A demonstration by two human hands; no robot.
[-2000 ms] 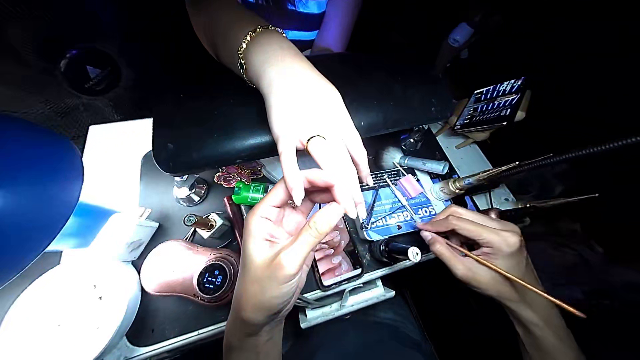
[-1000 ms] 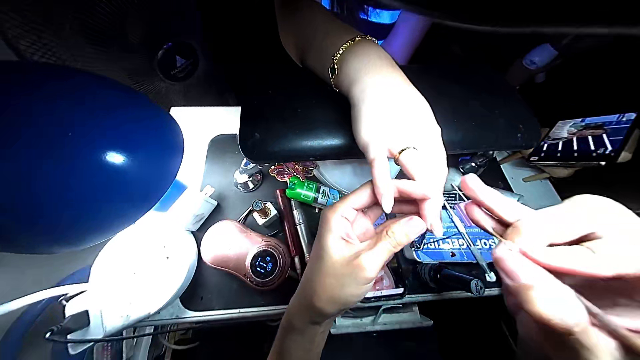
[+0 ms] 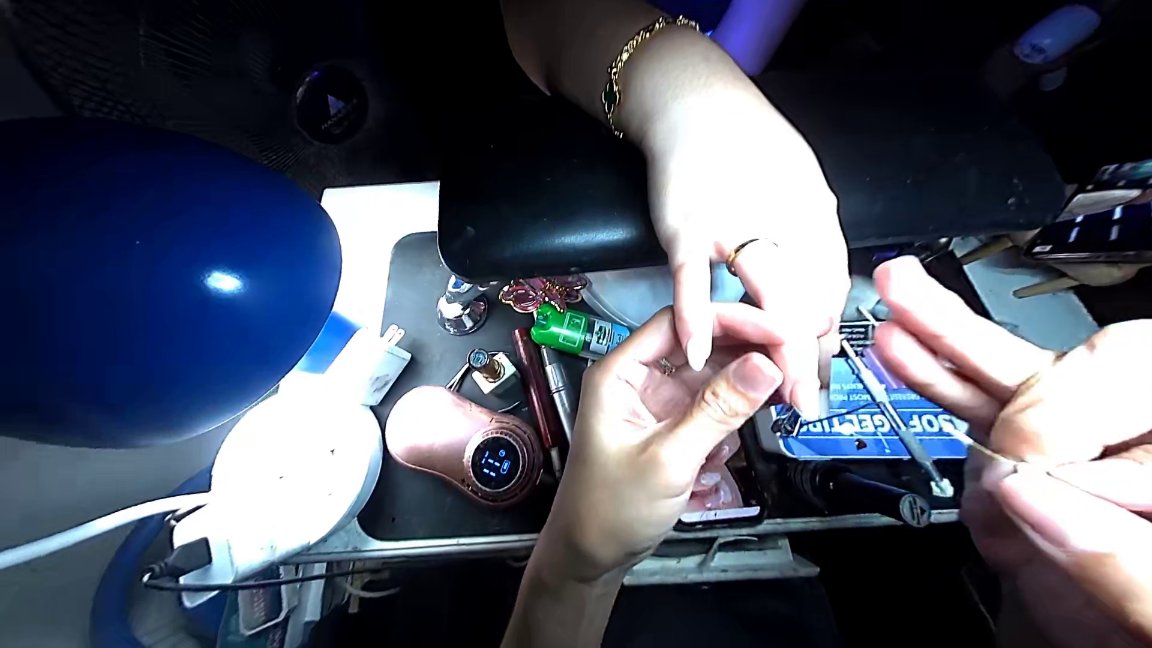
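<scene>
My left hand (image 3: 657,432) holds the fingers of another person's hand (image 3: 747,180), which wears a gold ring and a gold chain bracelet. That hand reaches down over a black padded armrest (image 3: 549,207). At the right, my right hand (image 3: 1062,432) pinches a thin brush (image 3: 981,447) with a fine light tip; most of its handle is hidden. Between the two hands lie a blue box of gel nail tips (image 3: 864,436) and a slim metal tool (image 3: 895,414). Partly under my left hand is a phone (image 3: 738,490) showing a picture of nails.
A rose-pink device with a lit display (image 3: 450,441), a small polish bottle (image 3: 493,371), a green-capped bottle (image 3: 576,331) and dark red pens (image 3: 537,387) lie on the tray. A blue lamp shade (image 3: 153,279) and a white base (image 3: 297,468) fill the left. A black tube (image 3: 864,493) lies near the front edge.
The view has shifted. Two seconds ago my right hand was over the blue box with a long-handled brush; now it is farther right of the box. My left hand still holds the other person's fingers.
</scene>
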